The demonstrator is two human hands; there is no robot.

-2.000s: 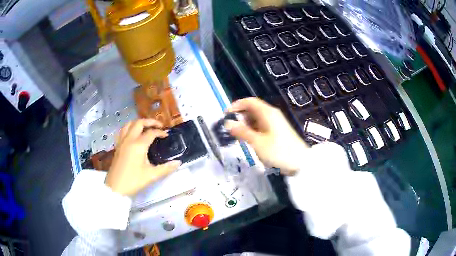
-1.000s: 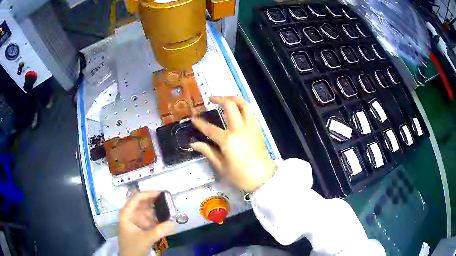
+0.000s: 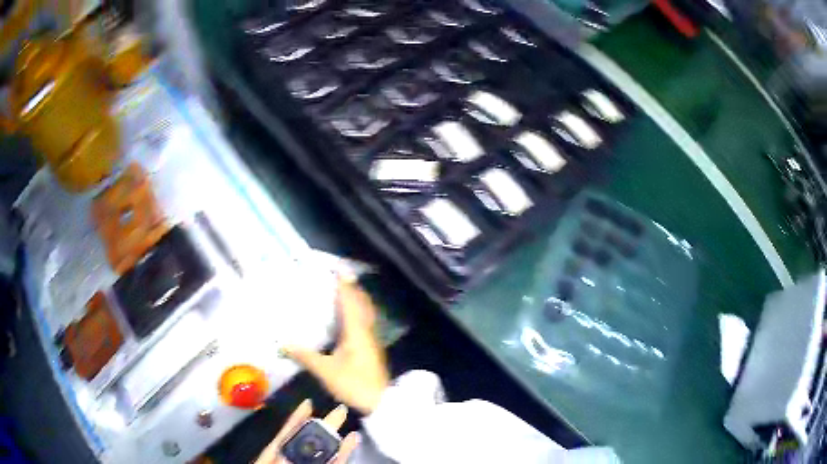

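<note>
A watch case with a dark face and a round mark is in my left hand at the bottom edge, partly cut off. My right hand is just above it, blurred, with thumb and fingers apart and nothing visible in it. The black press nest lies on the press bed to the left; whether a part sits in it is too blurred to tell. The black blister tray holds watch cases, those in the nearer pockets with white strips. The clear carrier sheet has several dark discs at its upper left.
The yellow-gold press head stands at the far left above brown plates. The red emergency stop button is on the machine front. A white dispenser and a white paper scrap are at the right.
The view has swung right, toward the tray and sheet. My right hand has left the black nest. My left hand still holds a watch case, its dark face now toward the camera.
</note>
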